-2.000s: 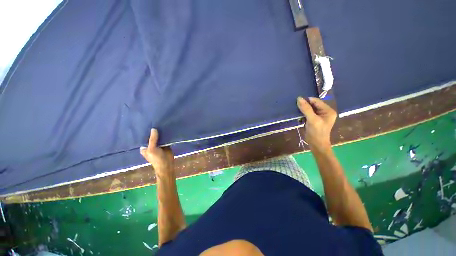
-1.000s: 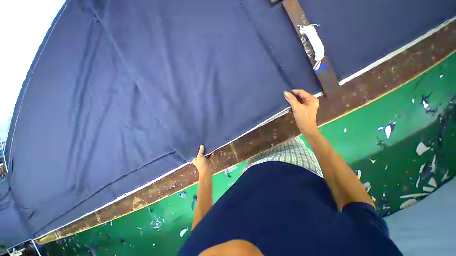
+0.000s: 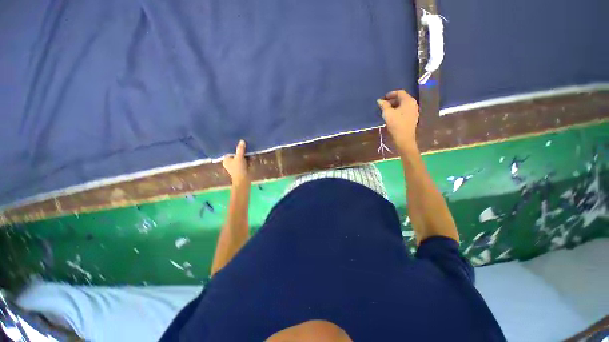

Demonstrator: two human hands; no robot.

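The navy fabric ply (image 3: 294,67) covers the table, with wrinkles on its left part. Its whitish selvedge (image 3: 314,139) runs along the table side. My left hand (image 3: 238,162) grips the fabric edge, thumb on top and fingers hidden beneath. My right hand (image 3: 400,115) pinches the fabric edge farther right, close beside the brown metal bar, its fingers curled. The bar (image 3: 429,97) lies across the cloth with a white wrapping (image 3: 433,43) and a small blue mark on it.
The brown wooden table edge (image 3: 327,147) runs across the view. Below it is a green floor (image 3: 160,247) with scattered scraps. Light blue cloth (image 3: 127,304) lies behind my body at the bottom. Loose white threads (image 3: 382,141) hang over the table edge by my right hand.
The view has turned and shifted. Compared with the first frame, my left hand is closer to my right hand along the edge, and the raised edge now lies nearer the stack's edge.
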